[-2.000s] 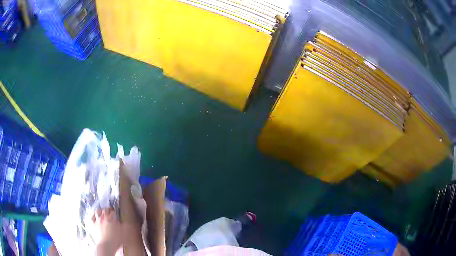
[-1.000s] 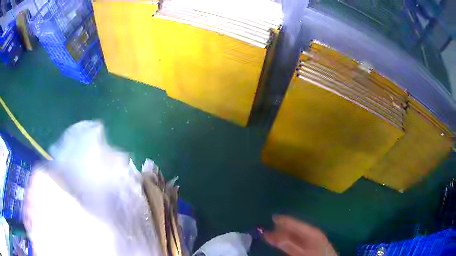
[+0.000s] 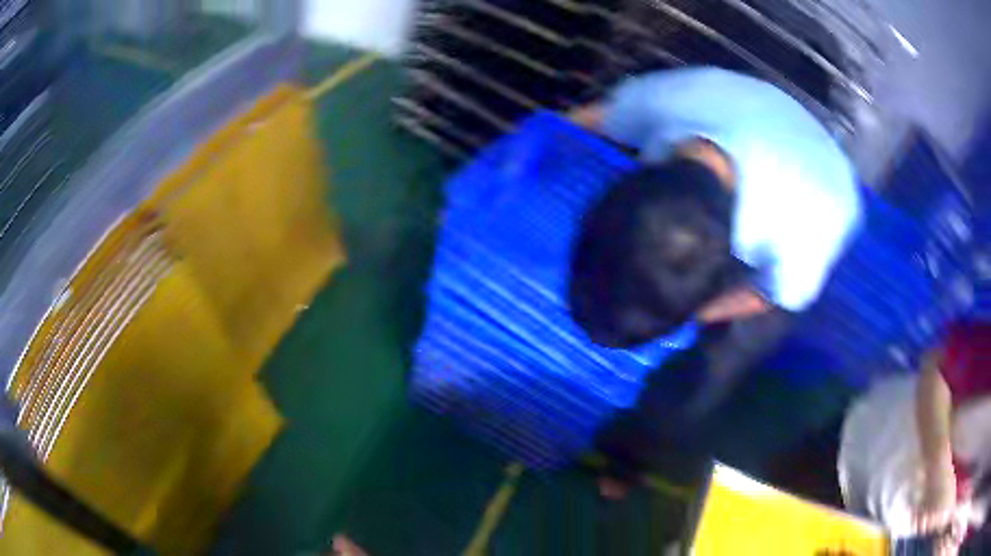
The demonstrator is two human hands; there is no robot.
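The picture is strongly blurred. A small skin-coloured patch shows at the bottom edge, left of the middle, and may be a fingertip of mine. Another small blurred patch lies right of the middle near the bottom; I cannot tell whether it is a hand. Neither patch shows a held thing. In front stands a large blue stack of crates (image 3: 505, 272). A yellow tray (image 3: 777, 521) with a pale raised edge lies at the bottom right, with a small dark spot on it.
A person in a light blue top (image 3: 799, 185) bends over the blue crates. Another person's forearm (image 3: 932, 434) shows at the right edge. Upright yellow panels (image 3: 141, 402) lean in a row at left. A dark rack (image 3: 522, 54) stands behind. The floor (image 3: 359, 380) is green.
The view has swung to the right. The yellow panels now lie at left, and the film-filled carton and my outstretched right hand have left the picture. The people and large blue stack have come in.
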